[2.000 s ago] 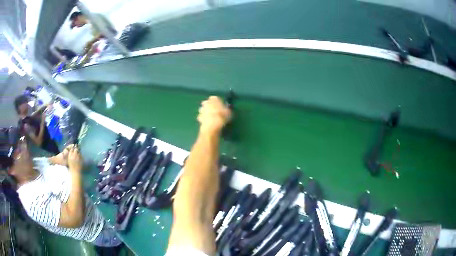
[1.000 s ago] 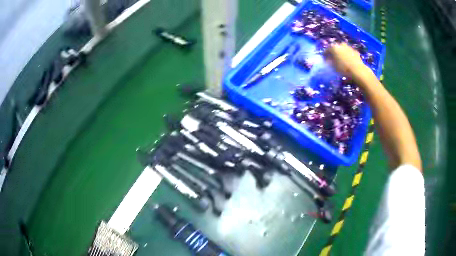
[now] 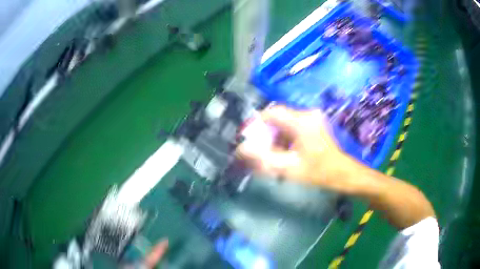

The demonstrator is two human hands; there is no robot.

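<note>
My right hand (image 3: 300,144) is over the housings, left of the blue bin. Its fingers are pinched around a small pinkish wired part (image 3: 263,134), badly blurred. Dark handle housings with silver-white strips (image 3: 202,157) lie in a heap below and left of the hand, partly hidden by it. Only a blurred fingertip of my left hand (image 3: 156,254) shows at the bottom left edge; whether it holds anything is hidden.
The blue parts bin (image 3: 337,134) holds purple-pink parts and one housing. The blue-and-black screwdriver (image 3: 226,236) lies on the mat. The screw tray (image 3: 113,228) is at lower left. A grey post (image 3: 247,42) stands beside the bin. Striped tape (image 3: 363,220) runs at right.
My right hand has come out of the blue bin, moving left and down to above the housings, with a small part in its fingers. A left fingertip has come into view at the bottom.
</note>
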